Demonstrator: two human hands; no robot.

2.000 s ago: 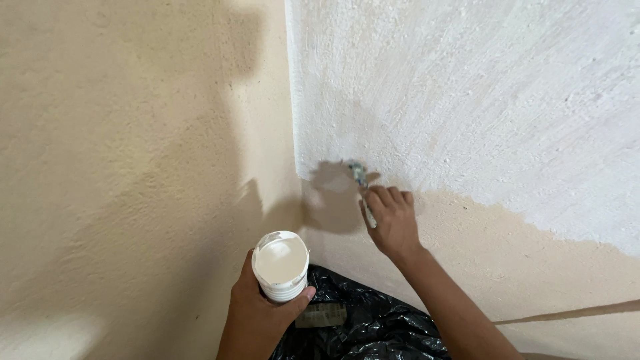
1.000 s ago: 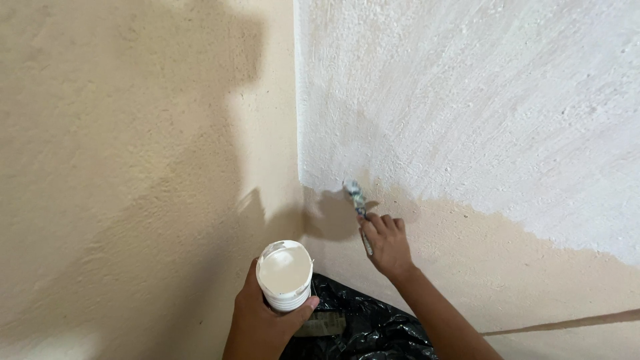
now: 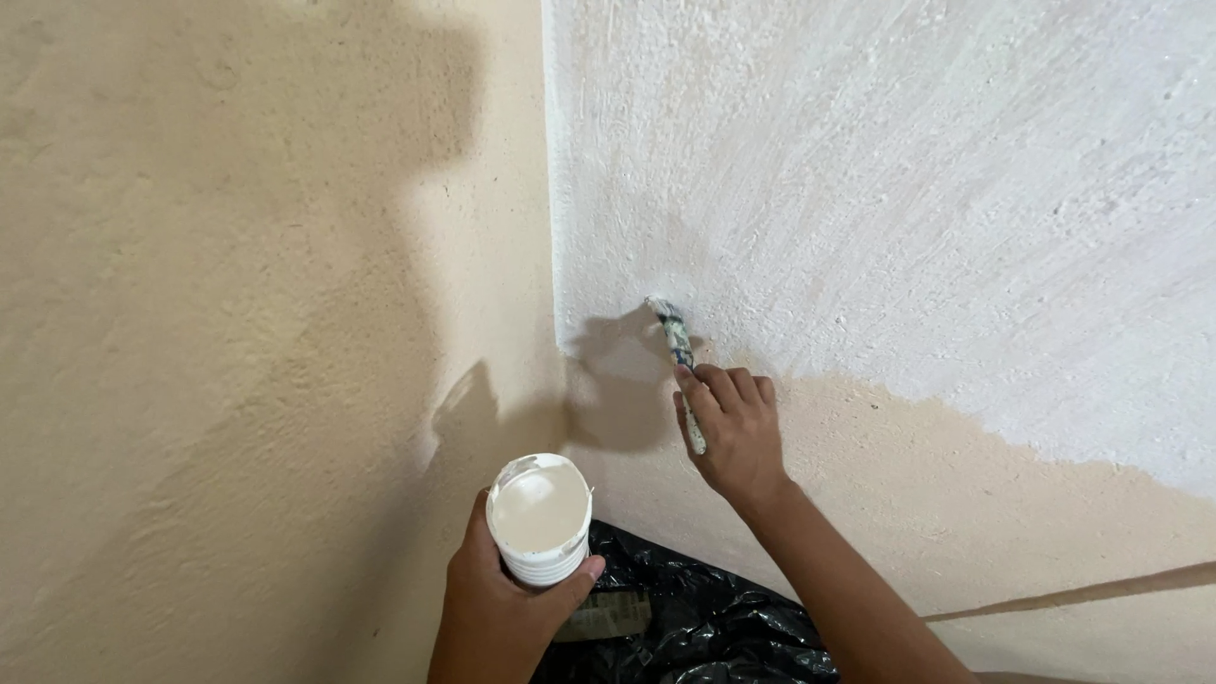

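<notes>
My left hand [image 3: 518, 589] grips a white ribbed plastic tub [image 3: 540, 521] of off-white paint, its rim smeared, low in the view near the wall corner. My right hand [image 3: 731, 427] holds a paint-spattered brush [image 3: 676, 340] by its handle, with the bristles against the right wall [image 3: 855, 190]. White paint covers the upper part of that wall, above an uneven edge. Below the edge its surface is beige.
The left wall [image 3: 237, 332] is beige and rough, with shadows over it. A crumpled black plastic sheet or bag [image 3: 703, 608] lies below the hands, with a printed piece [image 3: 606, 616] beside the tub. A brown diagonal line [image 3: 1073, 597] crosses at the lower right.
The brush has moved up the wall since one second ago, with my right hand still on its handle. White now shows on the wall close to the corner, where beige was. My left hand still holds the tub.
</notes>
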